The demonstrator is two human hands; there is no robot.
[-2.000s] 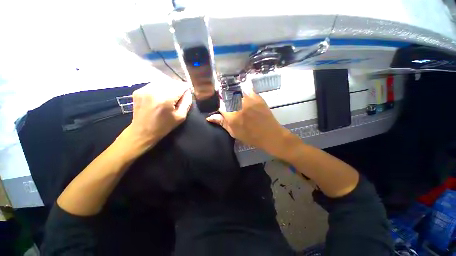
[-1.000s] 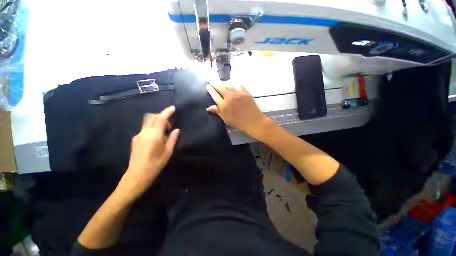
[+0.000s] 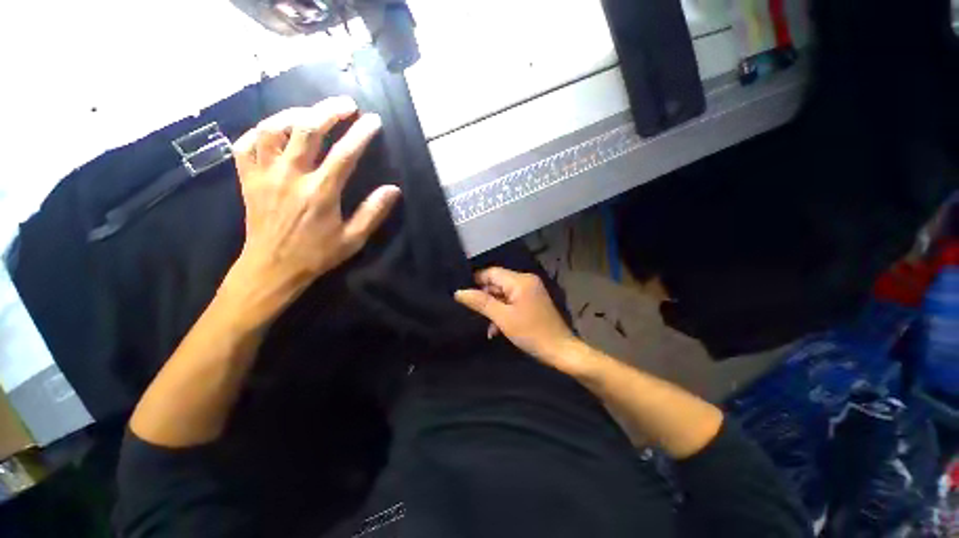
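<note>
The black garment panel lies over the table edge and hangs toward my lap. A narrow black strap with a silver double-frame buckle lies on it at the left. My left hand rests on the panel with its fingers spread, right of the buckle. My right hand is lower, with thumb and fingers pinching the panel's right edge below the table edge. The presser foot area is at the top, partly lost in glare, with the panel's upper edge under or beside it.
A black phone lies on the table at the right. Small red and green items are beside it. The ruler-marked grey table edge runs across. Black cloth hangs at the right, above blue plastic-like items and something red.
My left hand has moved up and flattened onto the panel. My right hand has moved from near the needle down to the panel's right edge. The view has tilted downward.
</note>
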